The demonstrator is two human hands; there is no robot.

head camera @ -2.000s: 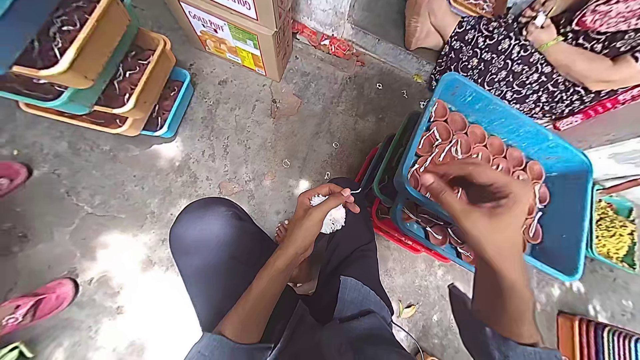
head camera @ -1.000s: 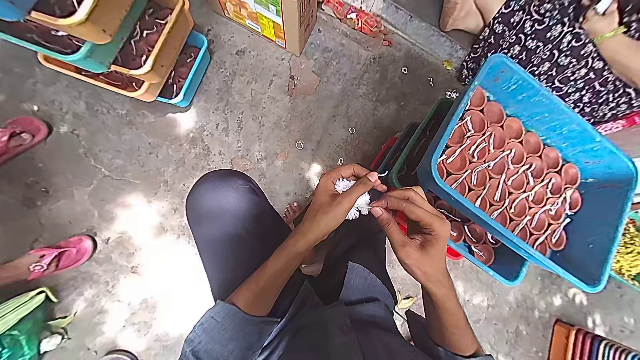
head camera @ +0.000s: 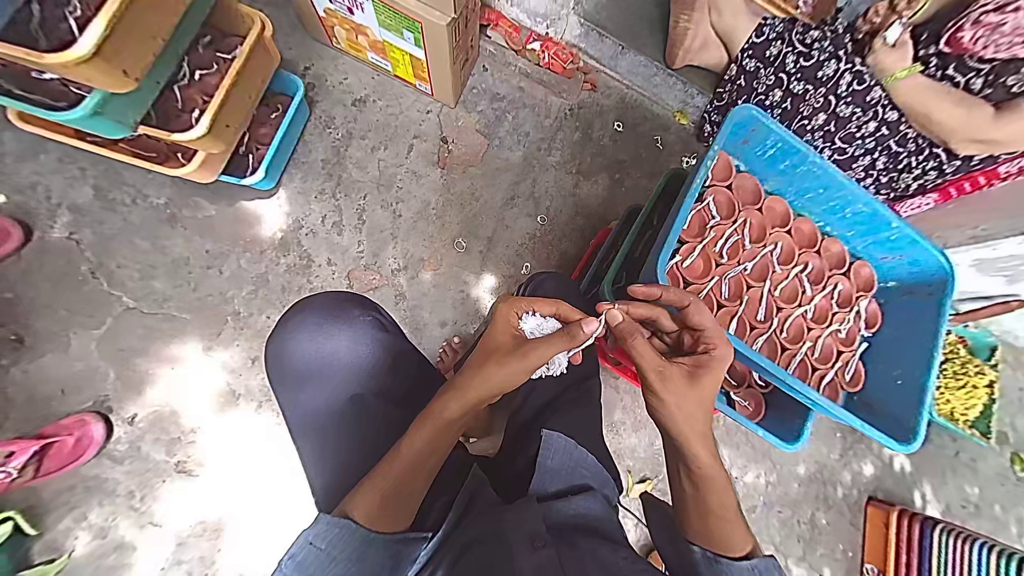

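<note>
My left hand [head camera: 520,344] is closed around a bundle of white cotton wicks [head camera: 546,346] above my lap. One wick [head camera: 592,336] stretches from it, and the thumb and fingers of my right hand [head camera: 664,344] pinch its upper end. Just right of my hands, a tilted blue plastic tub [head camera: 888,200] holds rows of small clay lamp cups [head camera: 814,272]. White wicks lie in many of these cups; some at the far edge show none. Beneath it, another blue tub [head camera: 780,432] with clay cups is partly hidden.
Stacked tubs [head camera: 200,120] of wicked clay cups stand at upper left, beside a cardboard box [head camera: 460,56]. Another person [head camera: 936,104] sits at upper right. A tub of yellow petals [head camera: 966,384] and a striped mat [head camera: 944,536] lie at right; a pink sandal [head camera: 64,452] at left.
My right hand, over the clay cups two seconds ago, has come down and left to meet my left hand. A wick now spans between the fingertips of both hands.
</note>
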